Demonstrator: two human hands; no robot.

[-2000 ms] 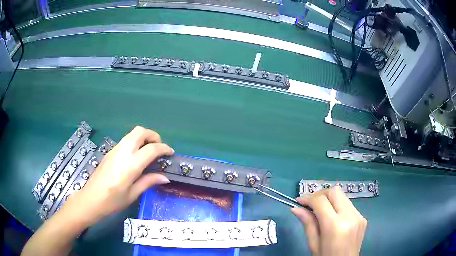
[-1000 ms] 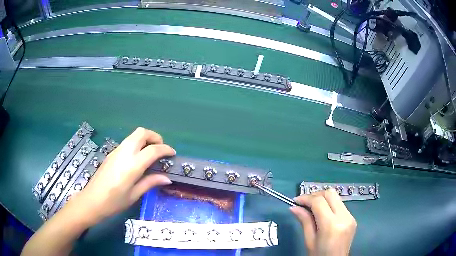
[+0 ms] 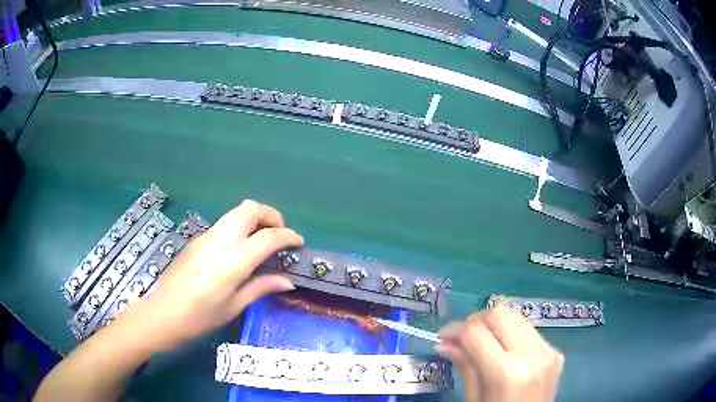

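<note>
My left hand [image 3: 228,271] grips the left end of a dark grey fixture bar [image 3: 373,279] and holds it over the blue tray [image 3: 314,334]. Several round components sit along the bar, some with brownish centres. My right hand [image 3: 506,353], slightly blurred, holds thin silvery tweezers [image 3: 412,330]. The tweezer tips are below the held bar, at the reddish-brown heap [image 3: 345,314] in the tray. Whether the tips grip a piece is too small to tell. A pale fixture bar [image 3: 334,370] lies across the near part of the tray.
Several loaded bars [image 3: 118,243] lie side by side at left. Another bar [image 3: 561,312] lies right, partly behind my right hand. Two more sit on a metal rail [image 3: 267,102] farther back. A grey machine [image 3: 667,126] with black cables stands at right.
The tweezers have left the rightmost component of the held bar and moved down and left to the heap in the tray. The whole view has shifted slightly; my left hand still holds the bar.
</note>
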